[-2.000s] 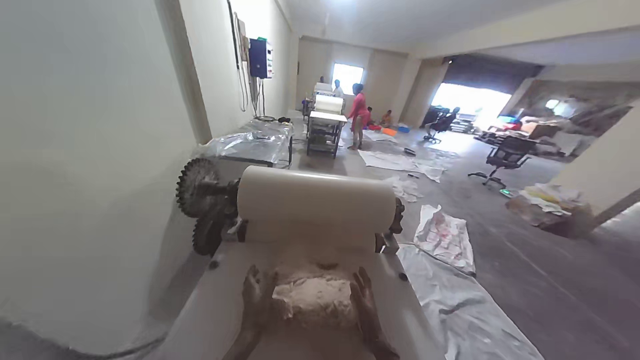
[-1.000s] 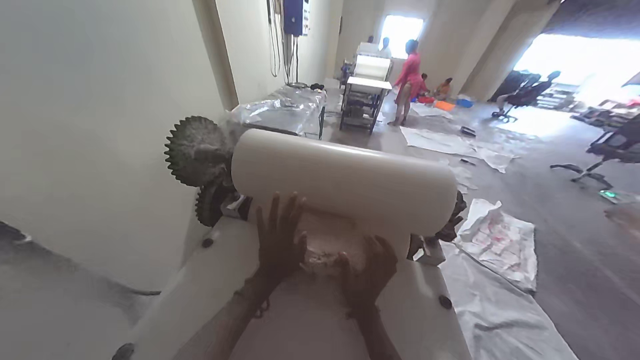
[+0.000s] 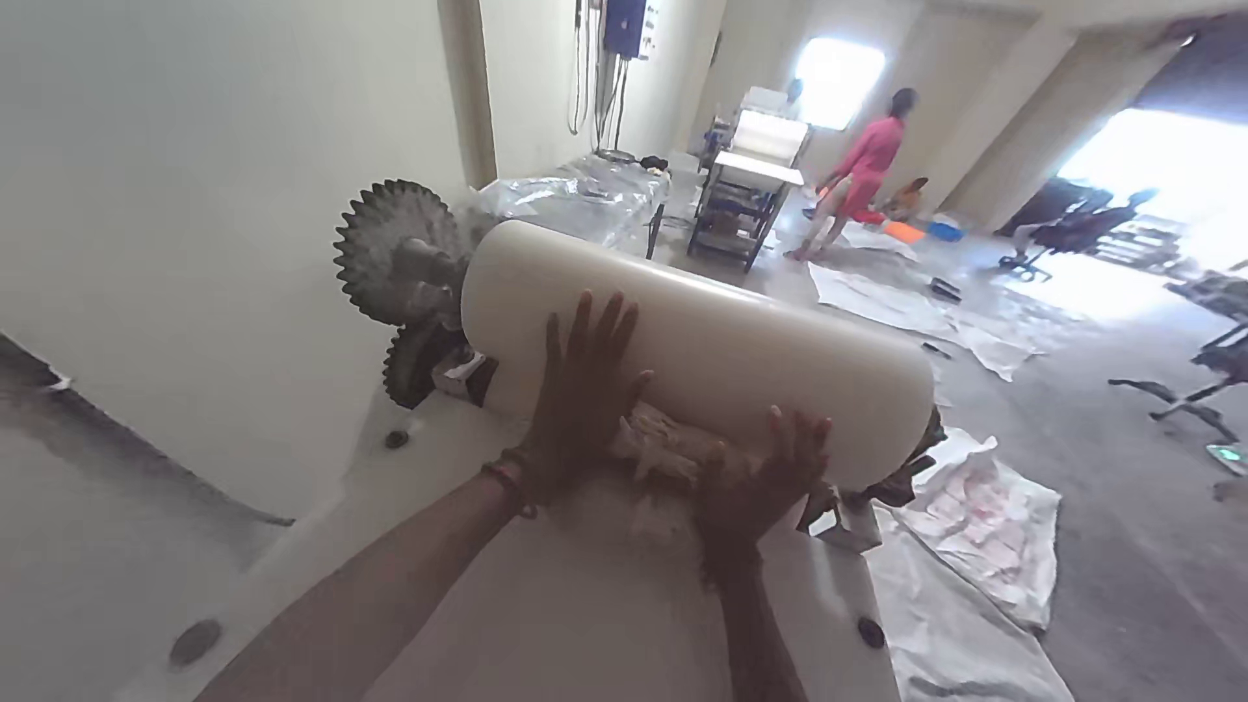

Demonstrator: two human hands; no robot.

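A wide white roller (image 3: pixel 702 341) of a roller machine spans the middle of the head view, with dark toothed gears (image 3: pixel 400 252) at its left end. My left hand (image 3: pixel 585 390) lies with fingers apart over the near face of the roller. My right hand (image 3: pixel 760 478) is lower and to the right, fingers raised and apart at the roller. Between both hands a pale, crumpled, dough-like mass (image 3: pixel 663 444) sits against the roller, on the white feed table (image 3: pixel 585 595). Its far side is hidden at the roller, and the palms partly cover its edges.
A wall (image 3: pixel 244 244) runs along the left. Beyond the roller stand a plastic-covered table (image 3: pixel 585 200) and another roller machine (image 3: pixel 751 171). A person in pink (image 3: pixel 868 171) is near it. White sheets (image 3: pixel 985 517) lie on the floor at right, with office chairs farther off.
My hands have moved forward from the table to the roller, and the pale mass has gone with them up against it. The view has swung and moved closer.
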